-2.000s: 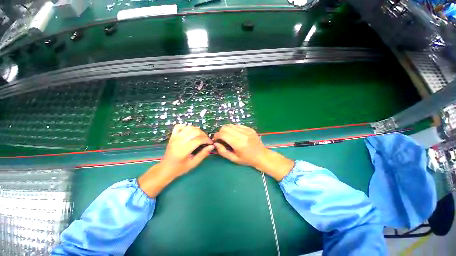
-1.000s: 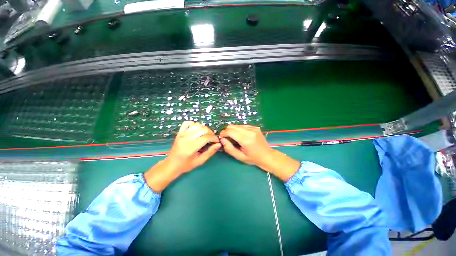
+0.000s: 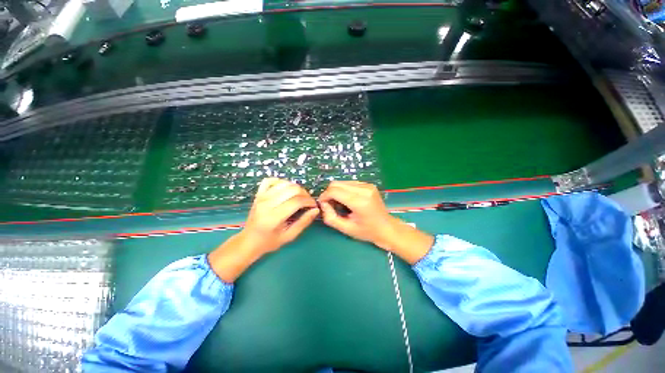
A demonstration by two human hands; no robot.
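Note:
My left hand (image 3: pixel 279 213) and my right hand (image 3: pixel 356 210) are bare and meet fingertip to fingertip over the near red-edged border of the line. A tiny dark component (image 3: pixel 319 205) is pinched between both hands' fingertips; it is mostly hidden by the fingers and too small to make out. A clear blister tray (image 3: pixel 219 156) with rows of small dark and shiny parts lies on the green belt just beyond my hands. My hands cover part of its near edge.
A second clear tray (image 3: pixel 73 167) lies left on the belt. Glary stacked trays (image 3: pixel 51 306) sit at the near left. A blue cloth item (image 3: pixel 594 262) and a dark pen or thin tool (image 3: pixel 467 205) lie at right. Metal rails (image 3: pixel 306 84) run behind; round black parts (image 3: pixel 356 29) sit beyond.
My hands stay fingertip to fingertip at the same spot over the border. The round black parts on the far side have shifted position. The view has moved slightly.

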